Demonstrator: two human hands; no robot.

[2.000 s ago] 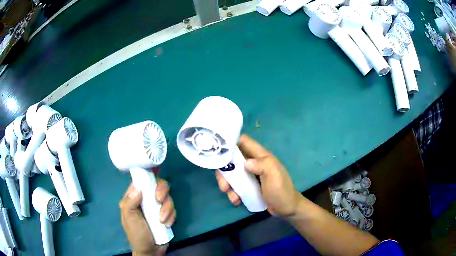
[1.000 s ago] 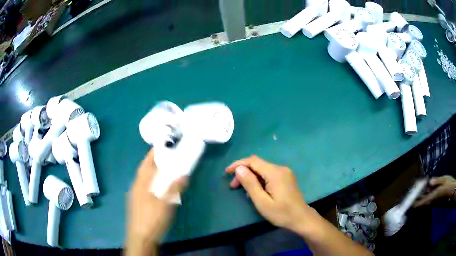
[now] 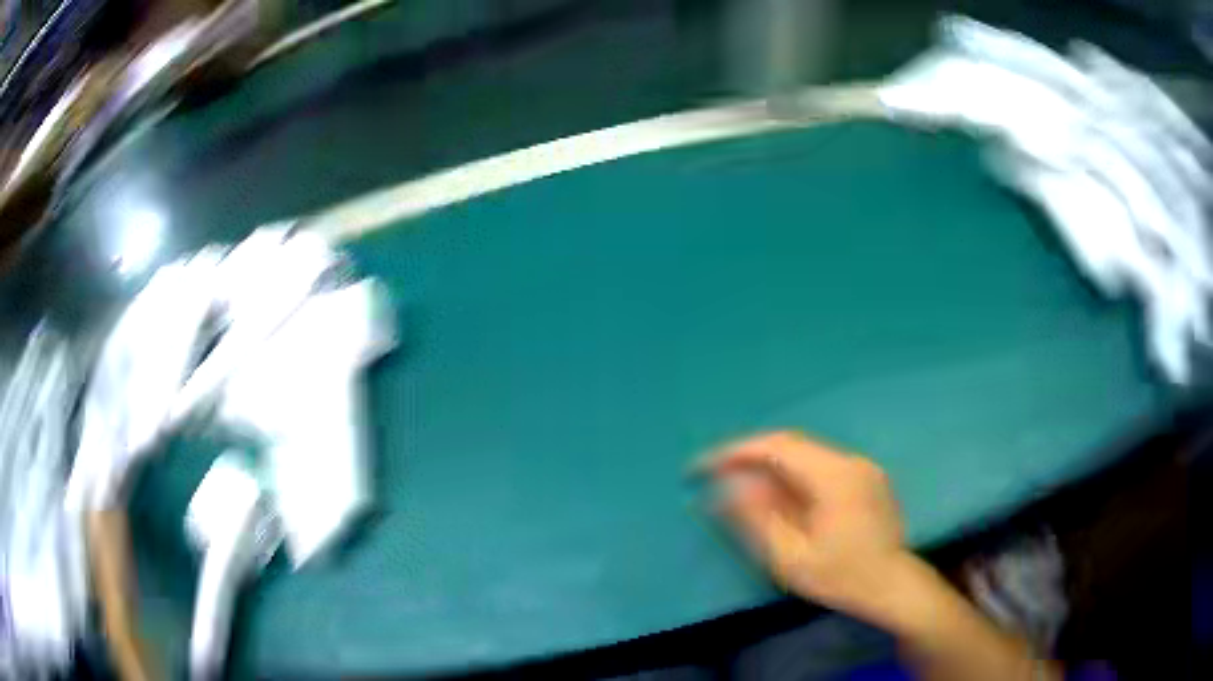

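Note:
The frame is strongly blurred. My right hand (image 3: pixel 818 526) is over the bench's front part, loosely curled and empty, with finger and thumb apart. A narrow skin-coloured strip (image 3: pixel 117 599) at the lower left looks like part of my left hand or arm; its fingers and any hold cannot be made out. Beside it lies a group of white handheld fans (image 3: pixel 313 399), smeared together. One more white fan (image 3: pixel 226 512) lies in front of them, head up and handle toward the lower edge.
The green bench (image 3: pixel 572 399) has a pale edge strip (image 3: pixel 559 157) at the back and a blurred post (image 3: pixel 785 47). A heap of white fans (image 3: pixel 1064 133) lies at the upper right. White parts (image 3: pixel 1024 585) show below the bench edge.
The view has swung left, so things sit further right. The two fans held in my left hand have left the middle. My right hand stays empty.

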